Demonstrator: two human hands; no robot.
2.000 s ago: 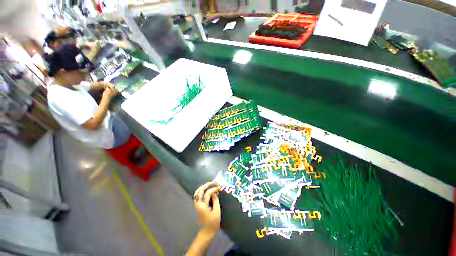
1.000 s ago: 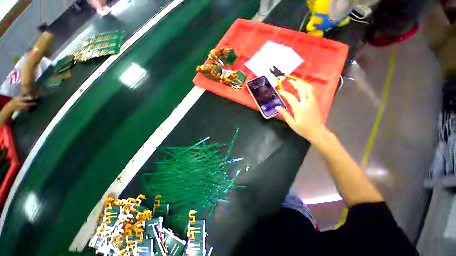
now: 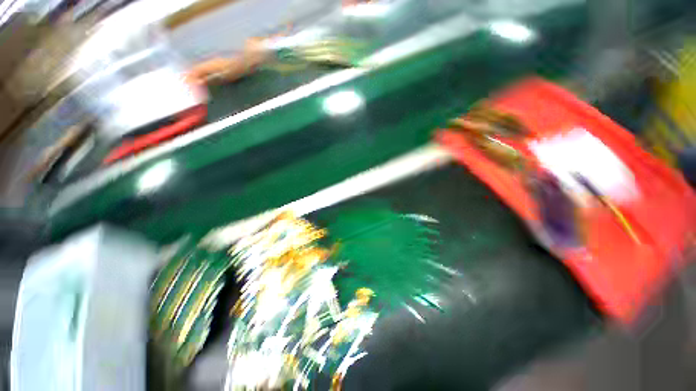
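Observation:
The view is strongly blurred. The heap of single boards (image 3: pixel 286 305) with gold and white hooked ends lies at lower centre-left. The pile of green break-off strips (image 3: pixel 381 256) lies just right of it. A stack of PCB panels (image 3: pixel 187 298) is left of the heap. The white foam box (image 3: pixel 114 305) stands at the far left, with some green showing inside. Neither of my hands can be made out. A pale blur at the bottom edge left of the heap and a pinkish blur at lower right are too smeared to name.
The red plastic tray (image 3: pixel 633 282) at right bears the smartphone (image 3: pixel 557 210), white paper (image 3: pixel 584 156), yellow-handled cutters (image 3: pixel 614 210) and a gold-brown clump (image 3: pixel 488 137). The green conveyor (image 3: pixel 252 156) runs behind the pale rail (image 3: pixel 374 177). An arm (image 3: pixel 229 67) shows across the belt.
The view has swung left, so the foam box and panels are in view again and the tray has shifted right. My right hand has left the tray; the phone and cutters still lie there.

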